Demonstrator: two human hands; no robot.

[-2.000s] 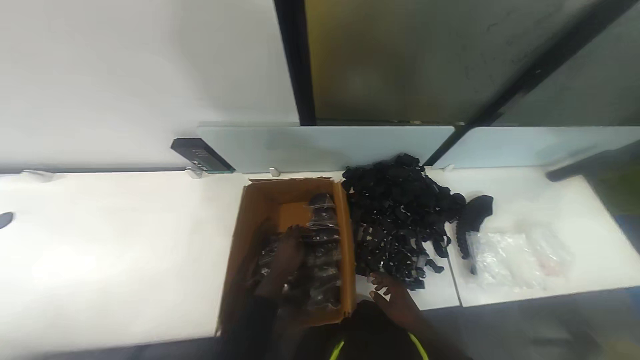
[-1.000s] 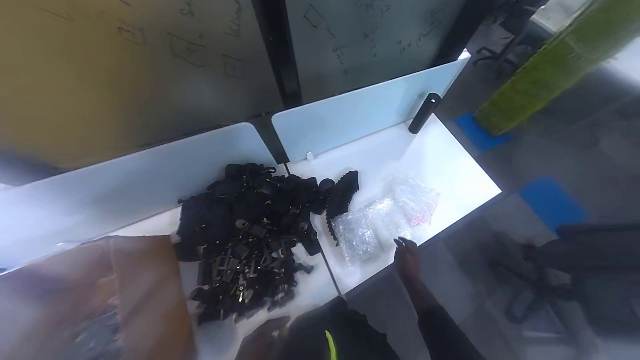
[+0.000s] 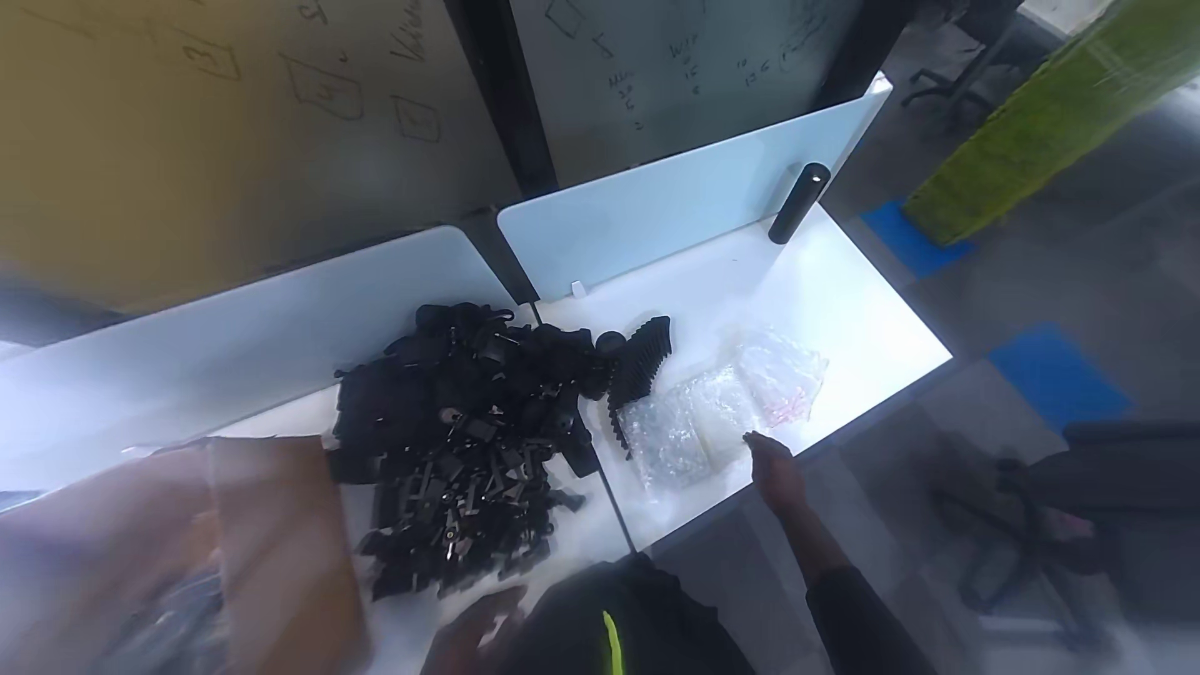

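Observation:
Clear plastic and bubble-wrap bags lie flat on the white table at the right. My right hand is at their near edge, fingertips touching or just above the plastic; whether it grips the plastic cannot be told. Low in the view, my left hand is at the table's near edge, below a heap of black plastic parts, partly cut off and blurred, its fingers not clear. Beside the bags, a stack of ribbed black parts leans against the heap.
An open cardboard box with wrapped items stands at the left, blurred. A black cylinder stands by the low divider panel. A seam splits the tabletop. Office chairs and a green-covered column are beyond the table at the right.
The view has swung right. My left hand was inside the box two seconds ago and is now outside it. My right hand has moved from beside the black heap to the plastic bags.

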